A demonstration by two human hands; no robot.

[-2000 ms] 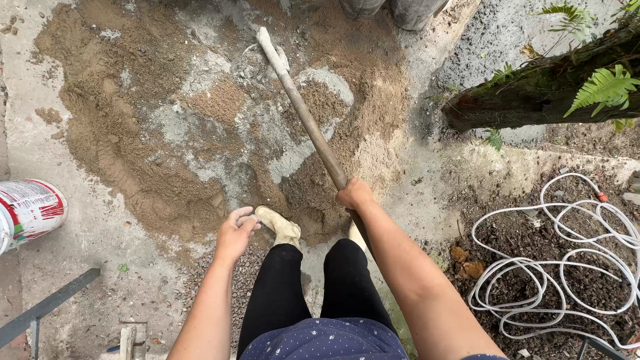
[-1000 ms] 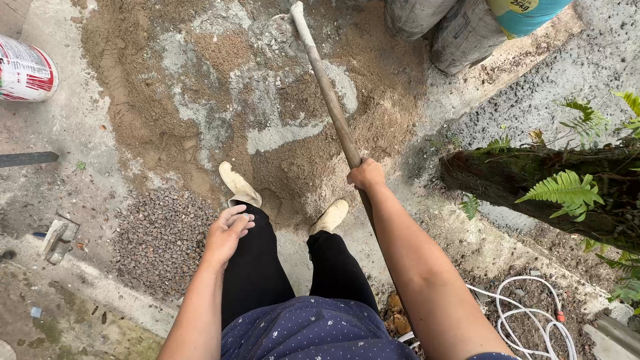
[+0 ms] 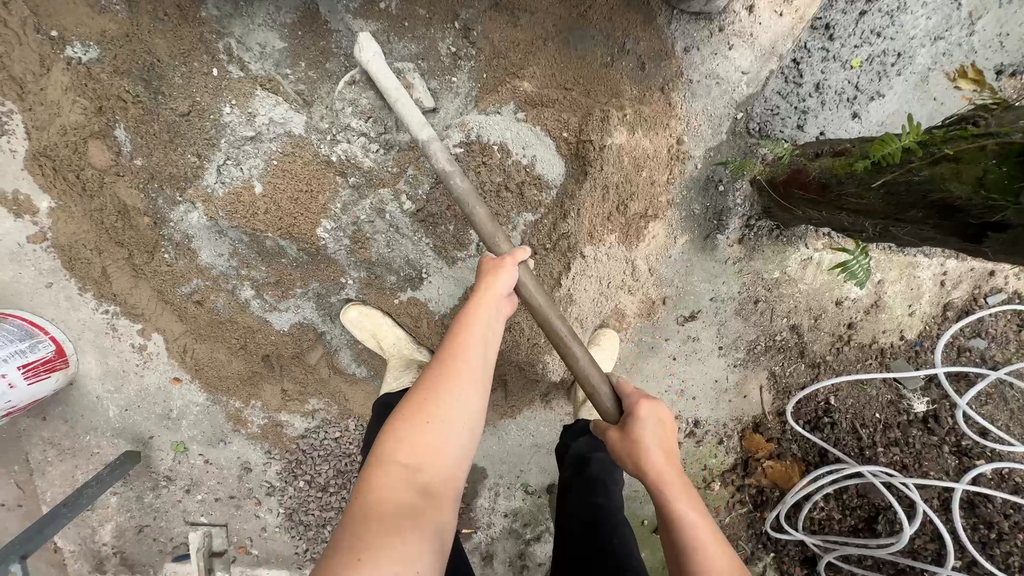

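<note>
My left hand [image 3: 502, 280] grips the middle of a long wooden tool handle [image 3: 468, 196]. Around the handle's near end my right hand [image 3: 638, 424] is closed. The handle slants up and left to a cement-coated far end, where a tool head [image 3: 414, 86] lies partly buried, so its kind is hard to tell. Under it spreads a heap of brown sand [image 3: 276, 192] mixed with grey cement powder [image 3: 520, 144]. My two pale boots [image 3: 382, 330] stand at the near edge of the heap.
A white and red bucket [image 3: 36, 360] lies at the left, above a dark metal bar [image 3: 72, 504]. Gravel [image 3: 320, 480] is piled beside my left leg. At the right are a mossy trunk [image 3: 896, 192] with ferns and a coiled white hose [image 3: 864, 480] on soil.
My left hand, empty in both earlier frames, has come onto the handle. My right hand now holds its near end, having held it further up before.
</note>
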